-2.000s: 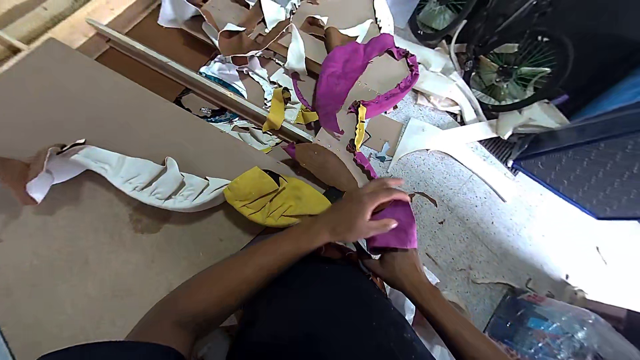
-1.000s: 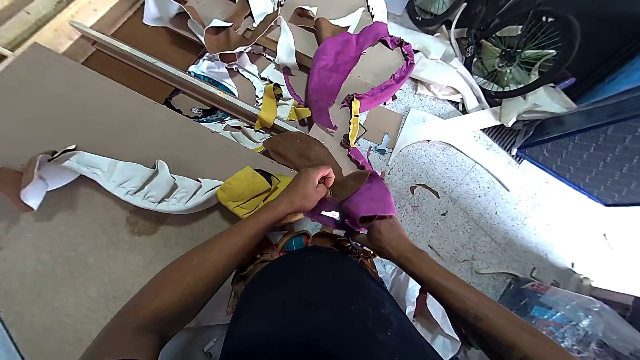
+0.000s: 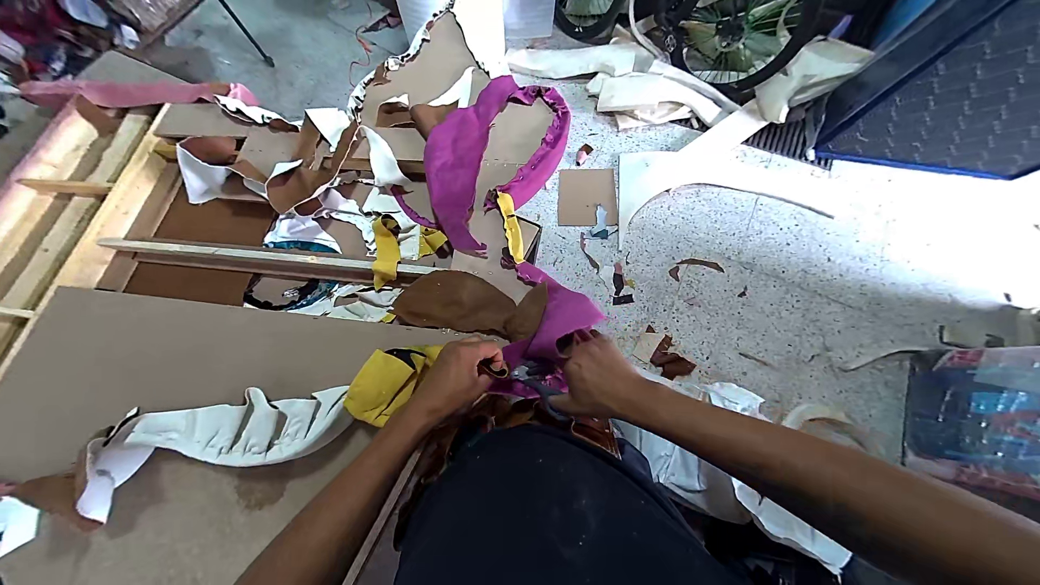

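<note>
My left hand (image 3: 465, 375) grips the edge of a brown and yellow piece near my waist. My right hand (image 3: 597, 370) pinches the edge of the magenta piece (image 3: 566, 313), whose folds hang between both hands. Just beyond them lies a brown leather-like piece (image 3: 455, 302). The magenta piece joins a narrow yellow strip (image 3: 511, 227), which leads to a larger curved magenta band (image 3: 459, 154). Beside my left hand a gathered yellow piece (image 3: 382, 388) connects to a pleated white strip (image 3: 236, 429) on the brown board. What lies under my fingers is partly hidden.
The board (image 3: 203, 349) spans the left, with a wooden frame (image 3: 122, 211) and scraps beyond it. White offcuts (image 3: 691, 175) and small scraps lie on the speckled floor (image 3: 780, 276). A bicycle wheel (image 3: 731, 36) and a dark blue padded panel (image 3: 942, 89) stand at upper right.
My left hand, spread over the magenta piece two seconds ago, is now closed at its left side. My right hand has come up onto the magenta edge. The view has shifted, showing more of the frame.
</note>
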